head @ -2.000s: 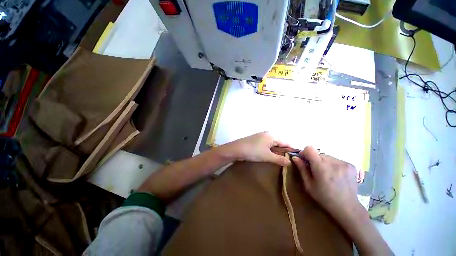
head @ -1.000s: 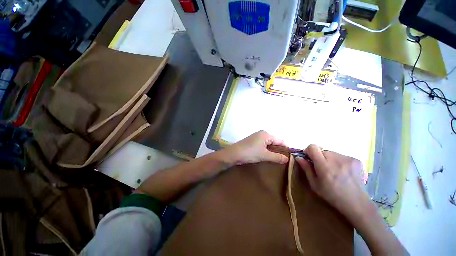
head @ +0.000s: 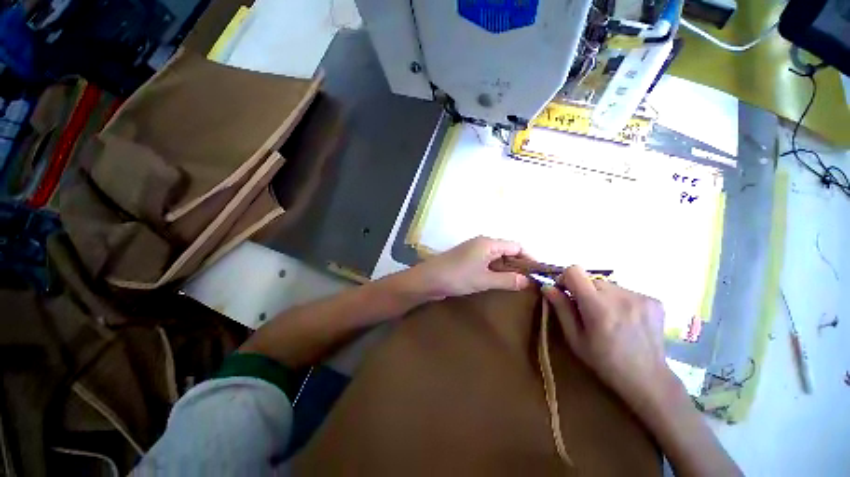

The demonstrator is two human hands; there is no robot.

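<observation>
A large brown bag body (head: 447, 382) lies over my lap and the table's front edge, with a light-tan binding strip (head: 548, 373) running down it. My left hand (head: 475, 268) pinches the folded top edge of the bag body near the strip's upper end. My right hand (head: 610, 331) is at the same spot, just to the right, its fingers closed around a small metal tool, likely thread snips (head: 545, 279). The tool is mostly hidden by the fingers. The two hands nearly touch.
The white sewing machine head (head: 503, 65) stands beyond the hands, over a white template (head: 568, 205) with yellow tape edges. Brown stacked bag pieces (head: 210, 121) lie at left. A thin tool (head: 800, 361), thread ends (head: 732, 384) and a black cable (head: 813, 163) are at right.
The view has shifted, so the machine head and template sit higher and further right. Both hands stay at the bag's top edge; a dark sliver now shows beyond the right fingers.
</observation>
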